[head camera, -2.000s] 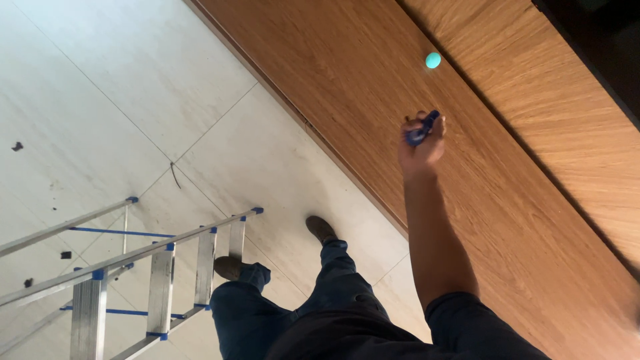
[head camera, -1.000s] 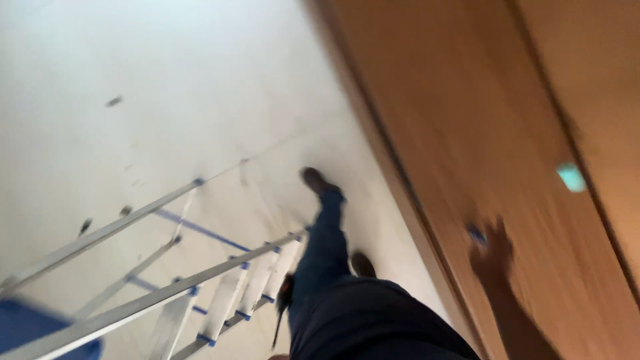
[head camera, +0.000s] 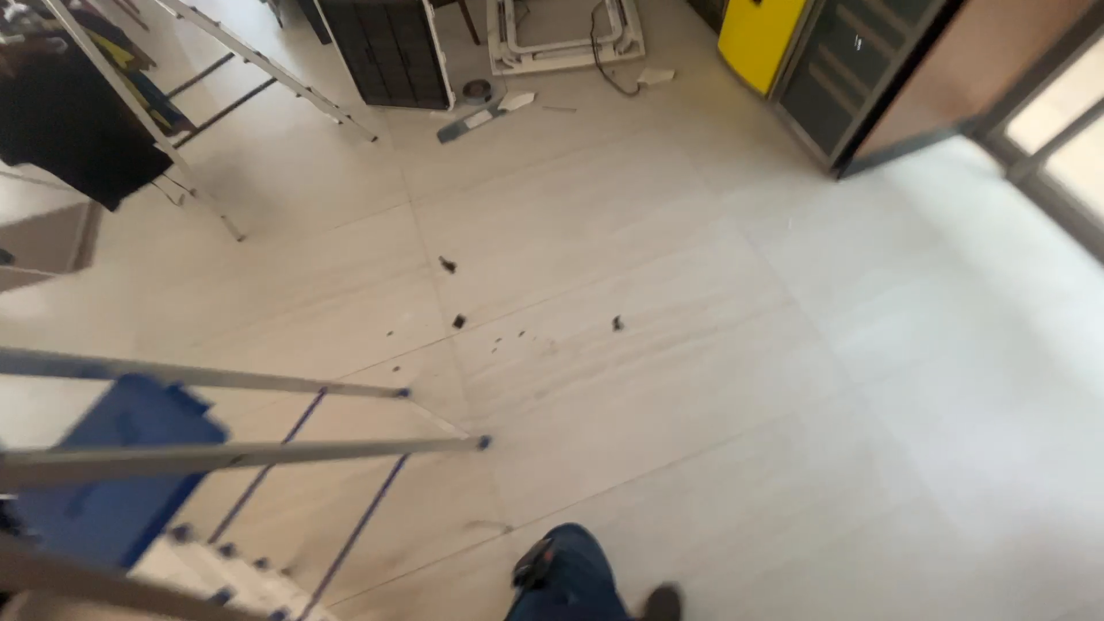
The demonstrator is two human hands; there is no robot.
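Neither my left hand nor my right hand shows in the head view. At the bottom are my leg in blue jeans (head camera: 573, 573) and the dark toe of a shoe (head camera: 662, 602); a small dark object, blurred, lies against the jeans. An aluminium stepladder (head camera: 345, 450) with blue feet and blue braces reaches in from the lower left. Beneath its rails is a blue plastic piece (head camera: 121, 492), whose kind I cannot tell.
Small dark scraps (head camera: 459, 322) lie on the pale tiled floor (head camera: 673, 414). Another ladder (head camera: 259, 62) stands upper left, by a dark garment (head camera: 78, 112). Farther back are a black panel (head camera: 388, 52), a white frame (head camera: 565, 65), a yellow panel (head camera: 759, 43) and a glass-fronted cabinet (head camera: 854, 69).
The view has swung away from the wooden surface to the floor and room. My right hand, seen over the wood with a small blue object, is out of view.
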